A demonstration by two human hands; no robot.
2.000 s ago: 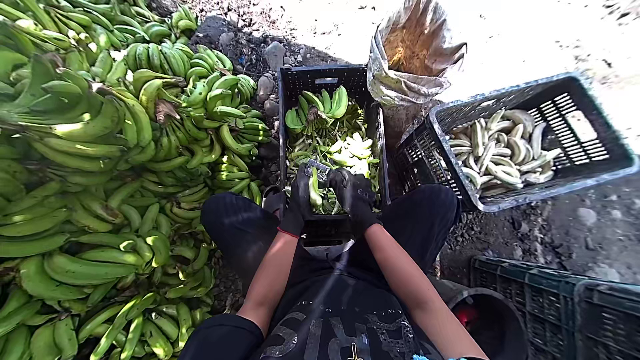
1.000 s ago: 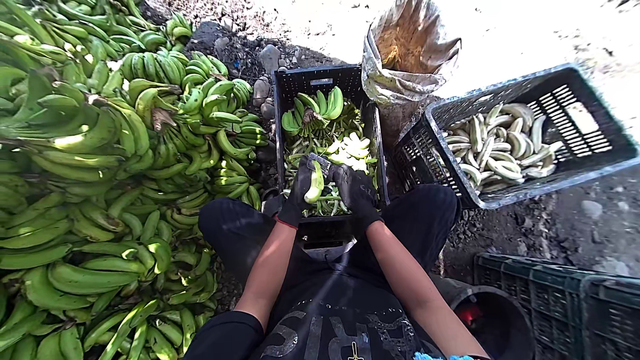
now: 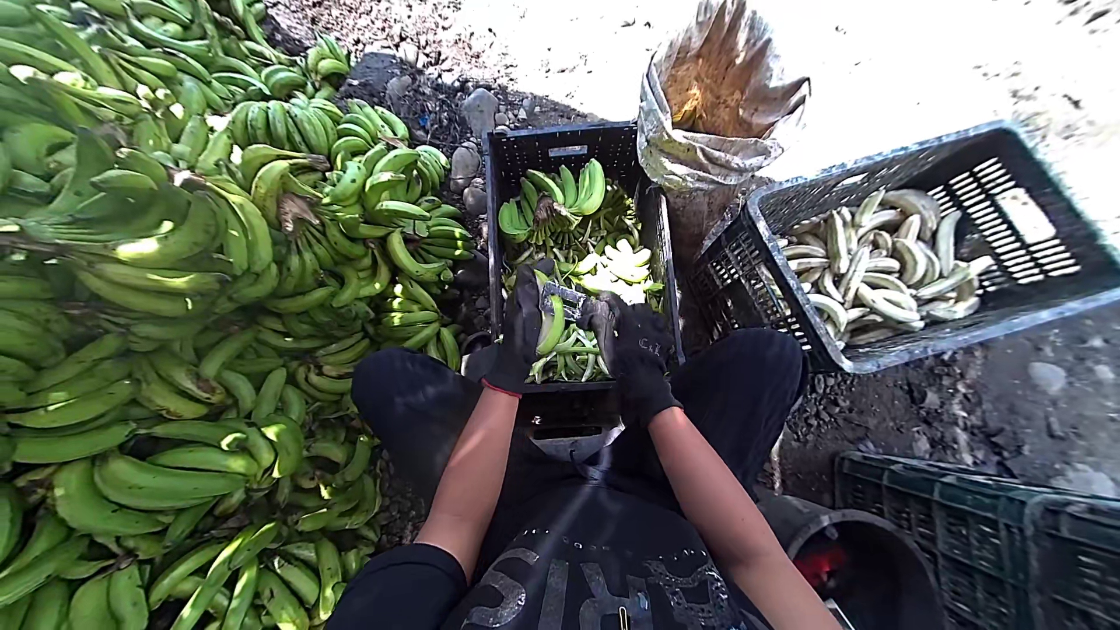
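Note:
My left hand (image 3: 521,328), in a dark glove, is closed around a green plantain (image 3: 552,325) over the near part of a black plastic crate (image 3: 669,289). My right hand (image 3: 634,341), gloved too, grips a small metal-looking tool (image 3: 564,300), probably a peeler, whose head lies against or just by the plantain. Beneath my hands the crate holds green peel strips (image 3: 573,357). Farther in are pale, sunlit peeled-looking pieces (image 3: 617,269) and a bunch of green plantains (image 3: 560,197). The exact grip of my right fingers is partly hidden.
A large heap of green plantains (image 3: 175,280) fills the left side. On the right, a tilted black crate (image 3: 927,350) holds peeled plantains (image 3: 884,262). An open sack (image 3: 700,157) stands behind. Green crates (image 3: 945,516) and a dark bucket (image 3: 866,542) are at the lower right.
The plantain in my left hand shows less of its length between the hands than one second ago. Both hands stay over the crate.

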